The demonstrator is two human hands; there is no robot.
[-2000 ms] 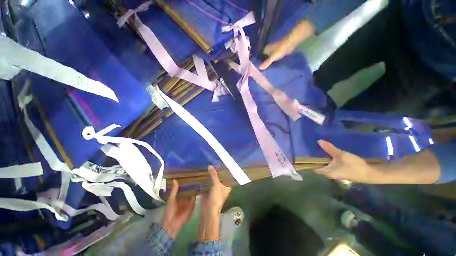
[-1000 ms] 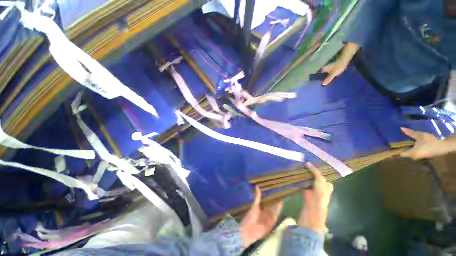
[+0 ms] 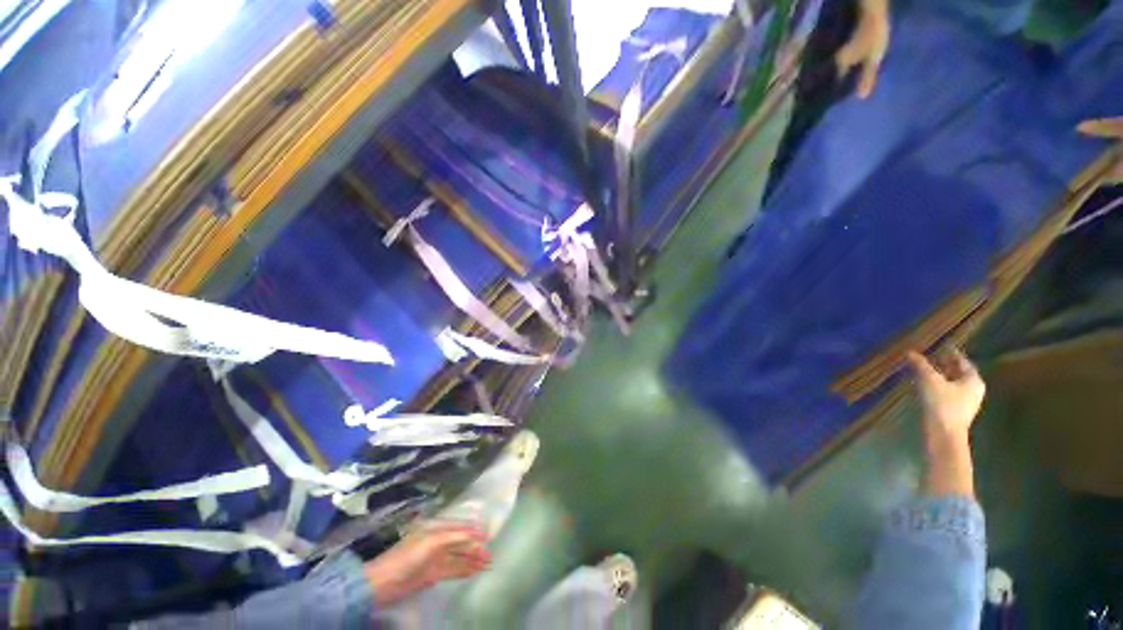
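A broad stack of blue cut panels [image 3: 850, 265] with tan edges is off to the right, slanting over the green floor. My right hand [image 3: 948, 394] grips its near tan edge, with fingers on the layers. My left hand [image 3: 431, 564] is at the lower left, away from the stack; it is blurred, loosely curled and looks empty. Another person's hand [image 3: 867, 52] is over the stack's far side, and a second hand [image 3: 1100, 127] is at its right end, cut off by the picture's edge.
Thick blue bundles [image 3: 265, 160] with tan edges curve along the upper left. More blue bundles [image 3: 314, 400] lie below, with white ties [image 3: 209, 326] and pink ties [image 3: 462, 289] hanging loose. Dark metal bars [image 3: 573, 111] stand at upper centre. A brown carton [image 3: 1059, 412] is at the right.
The stack has moved right, away from the tied bundles, uncovering green floor. My left hand has let go of its edge and is now at lower left; my right hand moved right with it.
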